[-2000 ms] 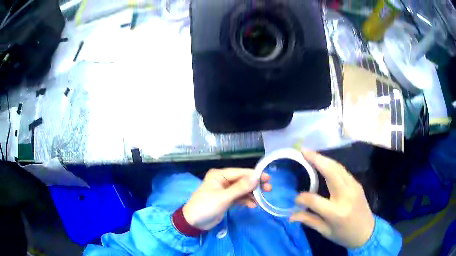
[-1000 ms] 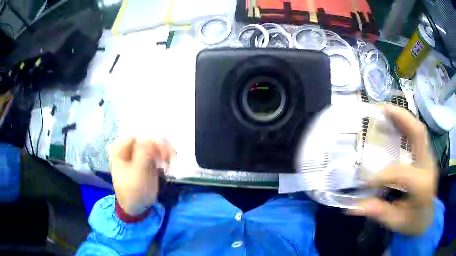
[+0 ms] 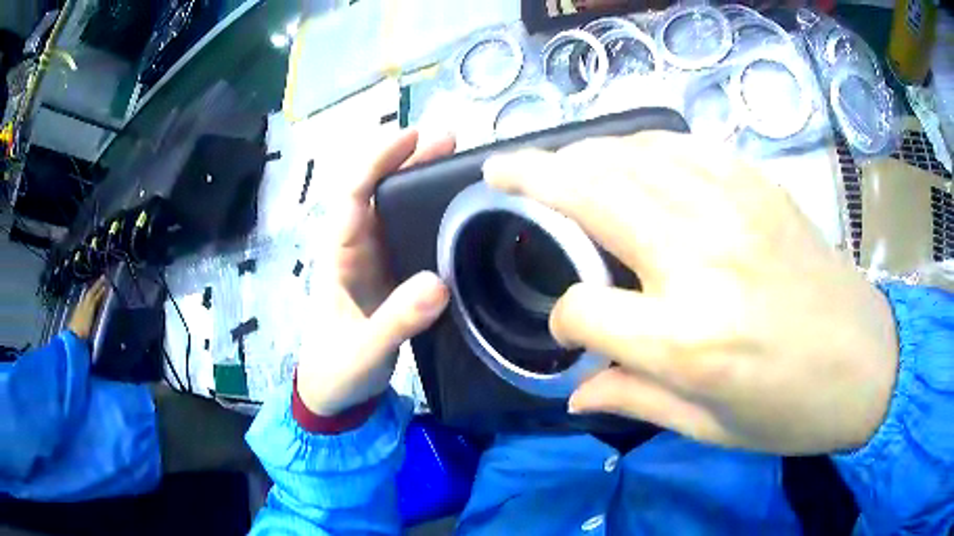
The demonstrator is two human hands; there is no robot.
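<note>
The black projector unit (image 3: 418,215) is tilted in front of me at the bench edge. A silver-white trim ring (image 3: 468,325) lies around its round lens opening. My left hand (image 3: 366,277) holds the unit's left side, with the thumb tip near the ring's left edge. My right hand (image 3: 711,293) is spread over the unit's right part, its fingers on the ring's top and right side. It covers part of the ring and much of the unit's face. Whether the ring sits flush cannot be told.
Several bagged rings (image 3: 774,96) lie behind the unit. A sticker sheet (image 3: 898,215) is at right, a yellow can (image 3: 912,40) at far right back. At left are black units with cables (image 3: 131,236) and another person's blue sleeve (image 3: 63,408).
The right hand has brought the ring from the right onto the unit's lens opening. The left hand has taken hold of the unit, which is now tilted. The view has swung left.
</note>
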